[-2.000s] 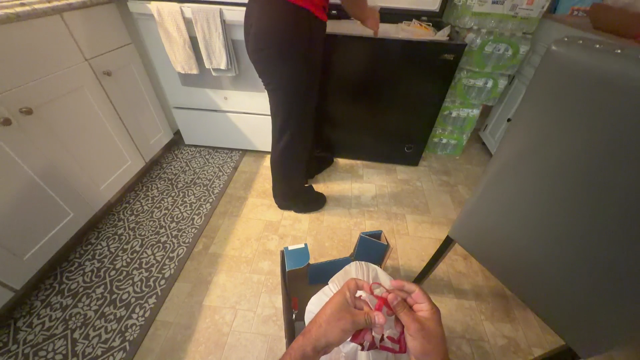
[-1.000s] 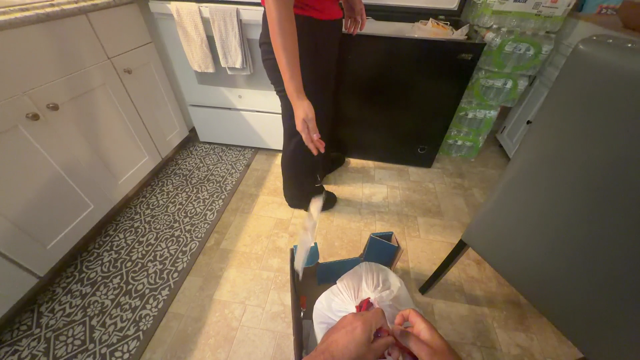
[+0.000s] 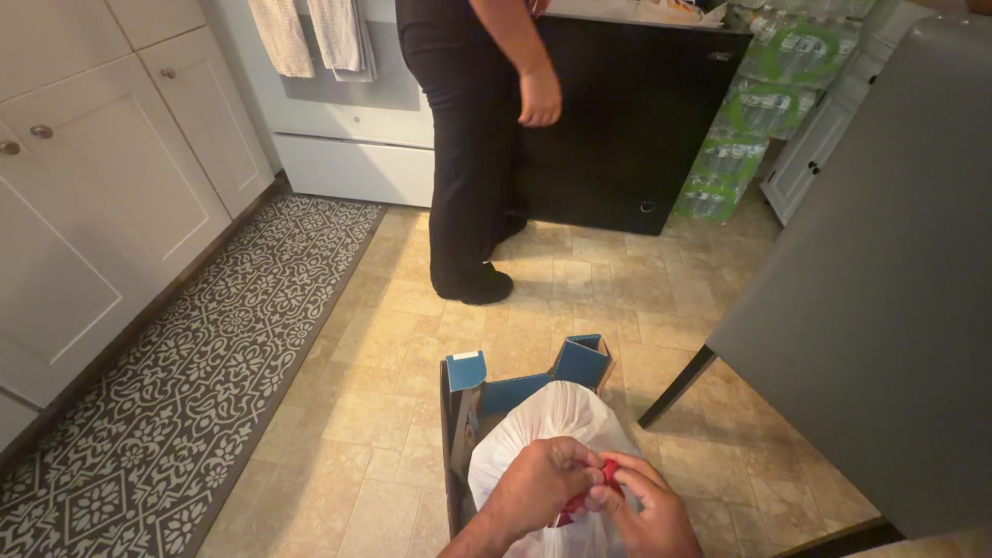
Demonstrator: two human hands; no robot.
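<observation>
A full white plastic bag (image 3: 559,415) with a red drawstring (image 3: 609,471) stands at the bottom of the head view, in or against an open cardboard box (image 3: 511,394) with blue flaps. Over the gathered top of the bag, my left hand (image 3: 542,480) pinches the red drawstring. Close against it, my right hand (image 3: 647,504) pinches the same red plastic with thumb and fingers. The fingertips partly hide the drawstring, and the lower part of the bag is out of view.
A person in black trousers (image 3: 473,155) stands ahead by a black chest freezer (image 3: 604,124). Packs of water bottles (image 3: 732,147) are stacked beside it. A gray chair (image 3: 860,279) is at the right, a patterned runner rug (image 3: 194,372) and white cabinets (image 3: 116,155) at the left.
A pale strip seen falling near the box one second ago no longer shows. The person's arm, then stretched down toward the box, now hangs bent beside the freezer. My hands stay at the red drawstring.
</observation>
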